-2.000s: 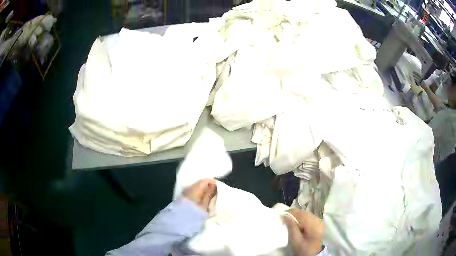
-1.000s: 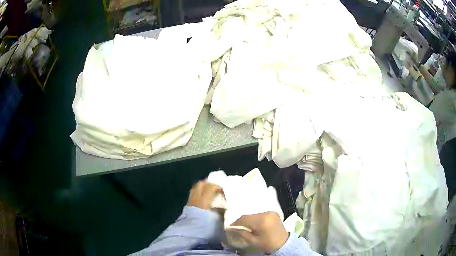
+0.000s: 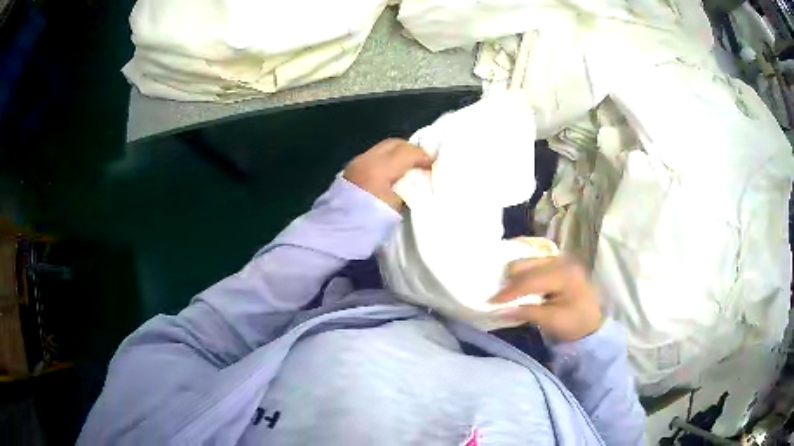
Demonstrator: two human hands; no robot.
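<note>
A white knit garment piece is held up in front of my chest, partly bunched. My left hand is closed on its upper left edge. My right hand, slightly blurred, grips its lower right edge, where a ring-like opening shows. The rest of the piece hangs in a curve between both hands, and its far end reaches up toward the garments at the table edge. Some of my right fingertips are hard to make out against the cloth.
A flatter white stack lies on the grey table, cut off by the top edge. A large white garment mound fills the right side, with layered folds hanging at its front. Dark green floor shows below the table. A brown box-like object stands at far left.
The view has tilted down, so the table and stacks sit higher and my clothing shows. My hands have moved apart, and the bunched piece is now more spread between them.
</note>
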